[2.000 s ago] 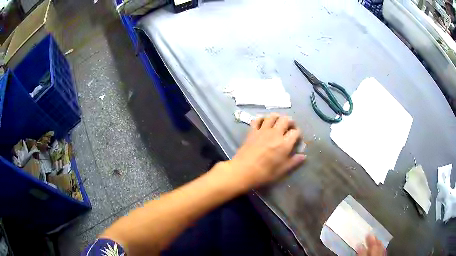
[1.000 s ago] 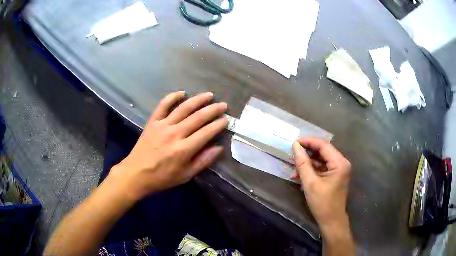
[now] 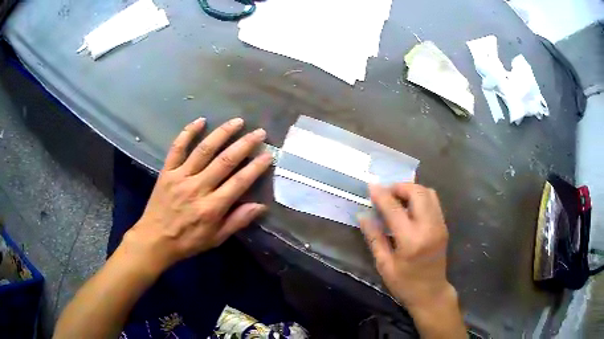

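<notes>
A white fabric piece (image 3: 321,149) lies on a larger pale translucent sheet (image 3: 397,164) near the table's front edge. A narrow grey strip (image 3: 324,169) lies lengthwise across the piece, with a thin white band along its lower side. My left hand (image 3: 205,185) lies palm down with spread fingers; its index fingertip is at the strip's left end, where a small patterned bit shows. My right hand (image 3: 407,232) is at the strip's right end, fingertips on it and thumb lower by the sheet's edge. The right fingertips are blurred and cover that end, so a grip cannot be made out.
A folded white piece (image 3: 126,30) lies far left. Dark green scissor handles (image 3: 228,10) are cut off at the top beside a large white sheet (image 3: 318,33). A beige pad (image 3: 440,76) and crumpled white cloth (image 3: 513,83) lie right. An iron (image 3: 559,232) stands at the right edge.
My left hand has come from the far-left part of the table to the strip's left end. My right thumb has moved lower, apart from the fingertips. The view has swung right, bringing the iron in.
</notes>
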